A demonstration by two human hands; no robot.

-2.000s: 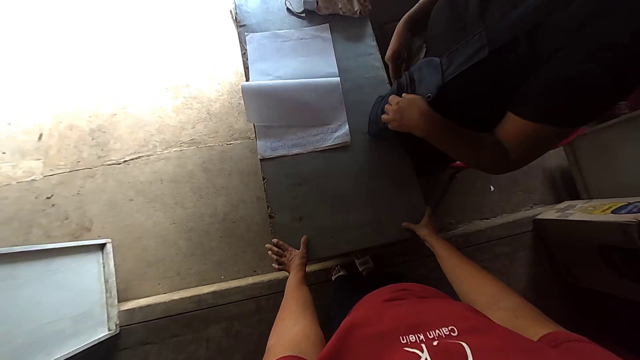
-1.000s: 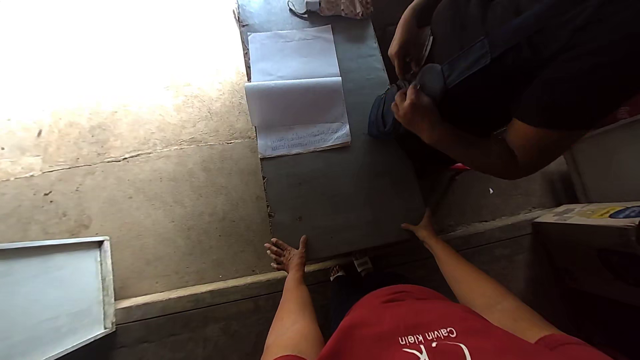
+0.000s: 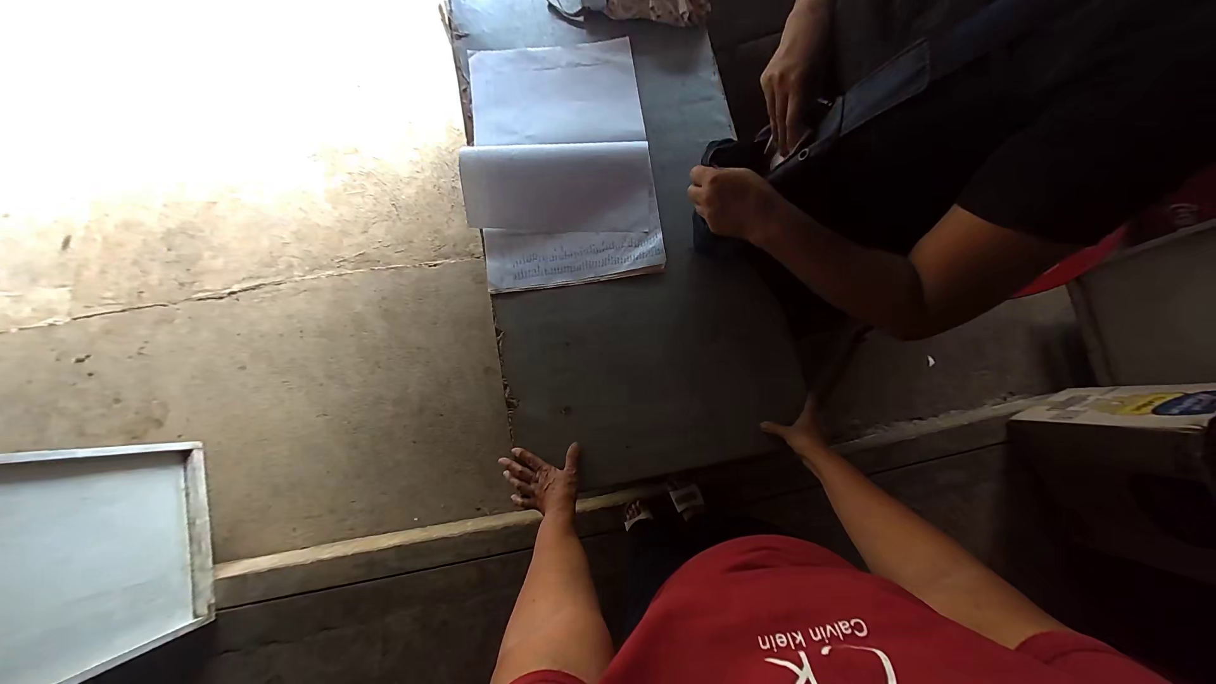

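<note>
My left hand (image 3: 543, 481) is spread at the near left corner of a dark table (image 3: 646, 380), holding nothing. At the near right corner is my right hand (image 3: 800, 435), thumb toward the tabletop; its fingers are partly hidden in shadow. Beyond my hands, an open notebook (image 3: 560, 95) lies along the table's left edge, with one page (image 3: 560, 188) curled over and writing on the lowest part. To its right, a person in dark clothes has both hands at a dark bag (image 3: 717, 233) by the table's right edge.
A metal-framed panel or tray (image 3: 95, 551) lies at lower left. On the right stands a cardboard box (image 3: 1111, 418). A patterned cloth-like item (image 3: 655, 9) sits at the table's far end. A raised ledge (image 3: 380, 541) crosses the floor near my feet.
The other person's hands have shifted at the bag, one now reaching into its opening. My own hands stay at the table corners.
</note>
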